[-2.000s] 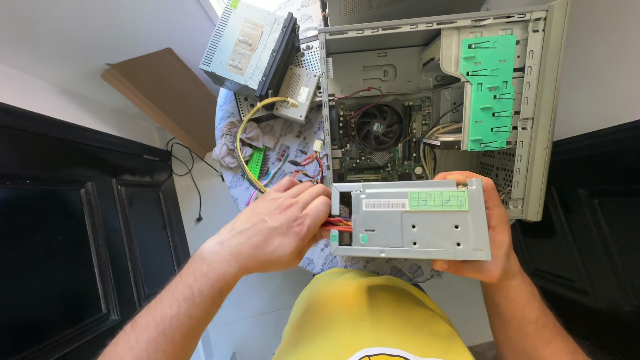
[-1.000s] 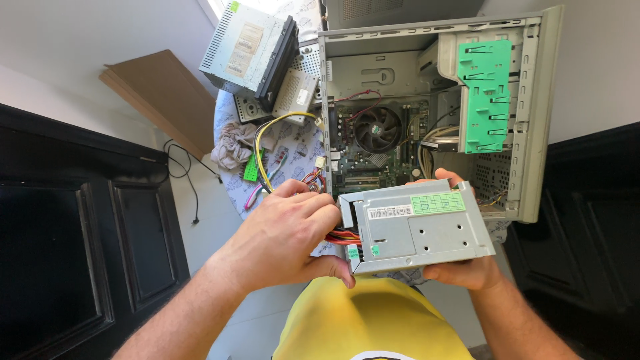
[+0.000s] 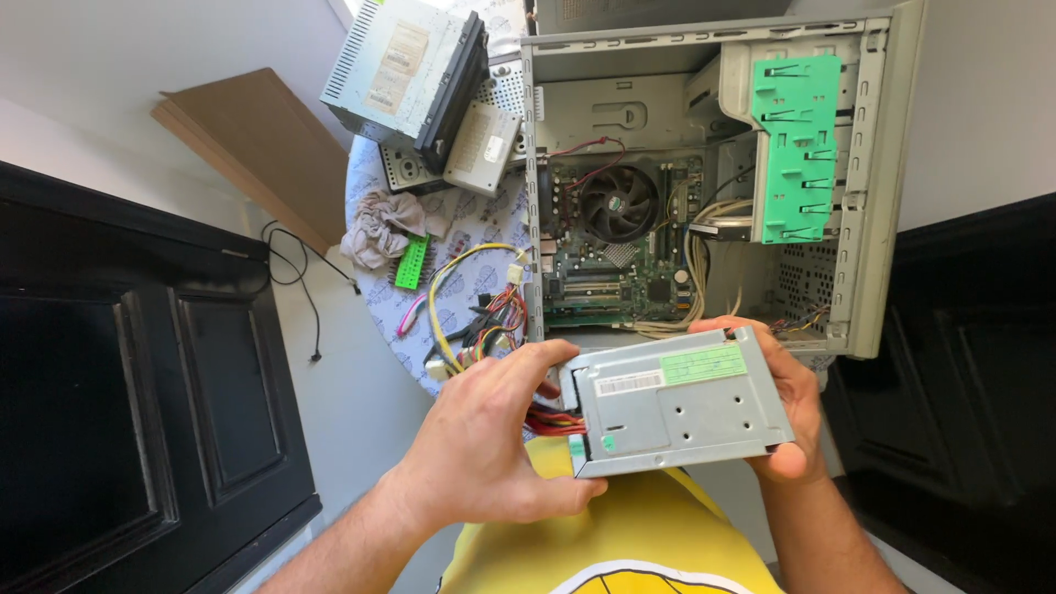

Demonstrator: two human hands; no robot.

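Observation:
A grey metal computer power supply (image 3: pixel 643 421), bearing labels, is in front of my chest, slightly tilted. My right hand (image 3: pixel 788 404) grips its right end, the thumb at the lower corner. Around its left end is my left hand (image 3: pixel 495 437), fingertips at the upper corner and thumb at the lower one. Red, orange and other wires (image 3: pixel 554 419) leave that end beside my left palm. They appear to lead to the bundle of cables and white connectors (image 3: pixel 495 322) on the cloth. Behind the unit lies an opened computer case (image 3: pixel 895 190) with a motherboard and cooling fan (image 3: pixel 619 202).
At the back left of the round, cloth-covered table (image 3: pixel 375 309) are a car-stereo-like metal unit (image 3: pixel 392 74), a smaller metal drive (image 3: pixel 483 148), a crumpled rag (image 3: pixel 379 229) and a green plastic strip (image 3: pixel 412 262). A cardboard sheet (image 3: pixel 256 148) leans at left. Black doors flank the table.
My left hand has shifted from the wires onto the left end of the power supply, its fingers now spread around that end. The power supply has tilted, its right end still in my right hand.

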